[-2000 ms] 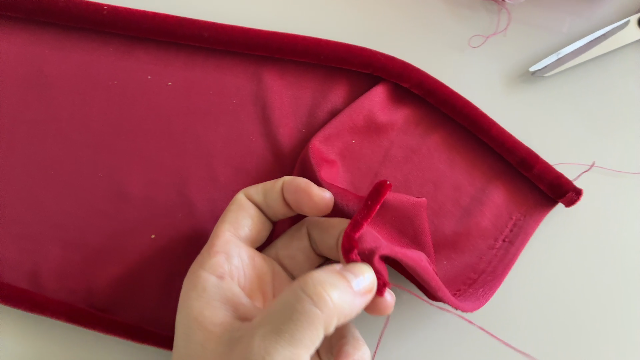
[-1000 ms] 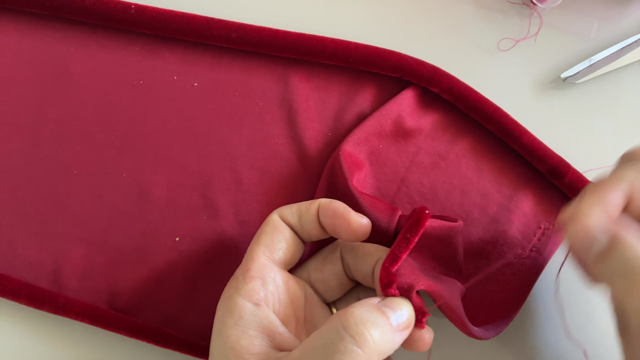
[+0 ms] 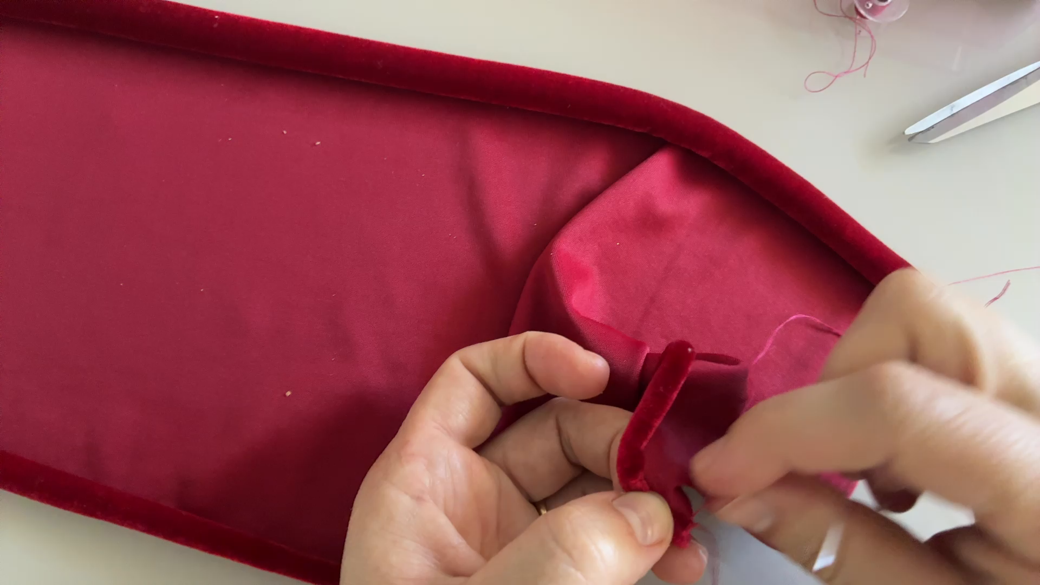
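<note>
A long piece of red velvet fabric [image 3: 284, 268] lies wrong side up, with rolled velvet edges along its top and bottom. Its right end is partly folded over. My left hand [image 3: 520, 487] pinches a small rolled velvet edge [image 3: 654, 406] of that end between thumb and fingers. Close against its right side is my right hand [image 3: 886, 439], thumb and index finger brought together at the fabric; whether a needle is between them cannot be told. A pink thread [image 3: 792, 318] loops over the cloth beside the right hand.
Scissor blades [image 3: 975, 104] lie on the pale tabletop [image 3: 756, 49] at the upper right. A clear bobbin [image 3: 881, 8] with tangled pink thread sits at the top edge. Another loose thread end [image 3: 999, 292] rests near the right edge.
My right hand, out of view at first, has come in from the right and moved left to the pinched edge. My left hand keeps its hold on the fabric.
</note>
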